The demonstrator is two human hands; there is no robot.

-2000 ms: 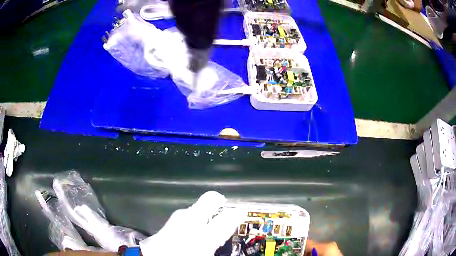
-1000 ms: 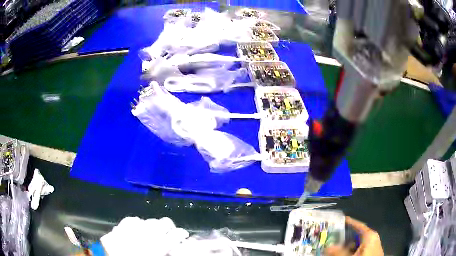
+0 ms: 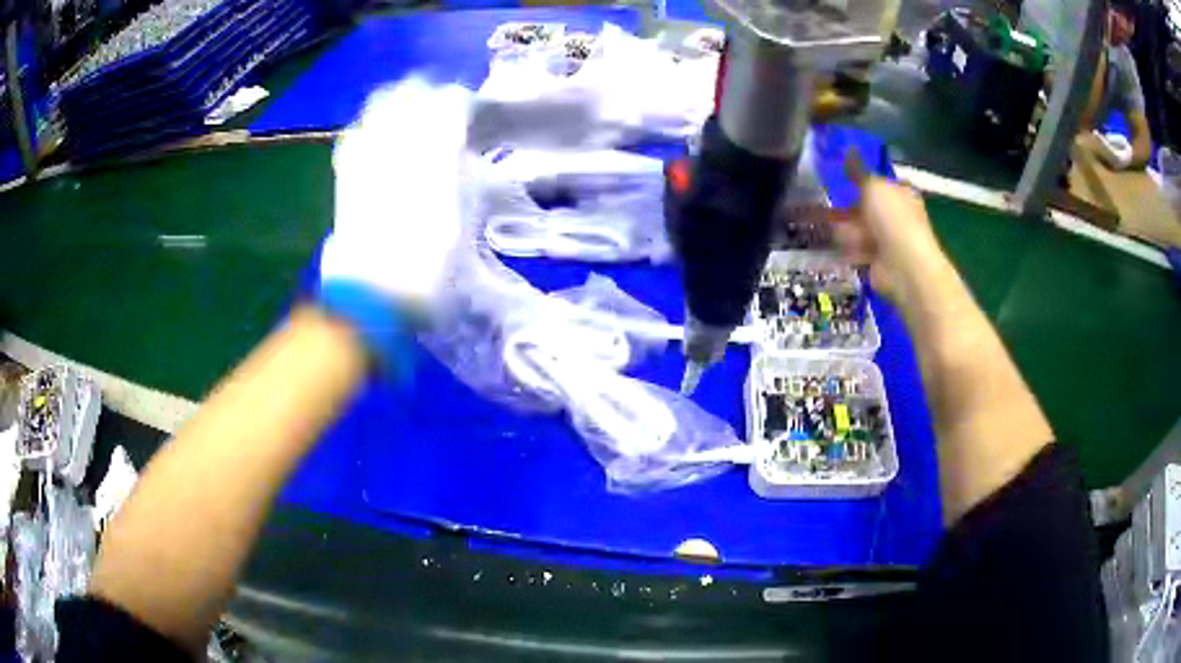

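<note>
My left hand (image 3: 402, 194), in a white glove and blurred, is over the bagged cords on the left of the blue sheet; its grip is unclear. My bare right hand (image 3: 887, 233) reaches to the right edge of the sheet beside a row of open housings. Its fingertips are blurred and partly behind the suspended tool. Two open power strip housings (image 3: 822, 427) with colourful parts lie nearest, their white cords running left into clear plastic bags (image 3: 622, 415). The suspended tool (image 3: 732, 220), with black grip and pale tip, hangs in front of the row.
The blue corrugated sheet (image 3: 427, 453) lies across the green surface (image 3: 143, 246). A slim silver piece (image 3: 835, 592) and white crumbs lie by its near edge. Strips are stacked at the left (image 3: 58, 415) and right (image 3: 1153, 557) sides. A person (image 3: 1124, 104) is at the upper right.
Both hands have moved from the near bench out over the blue sheet. The housing and bagged cord no longer show on the near bench. The tool now appears further left, and the view has shifted.
</note>
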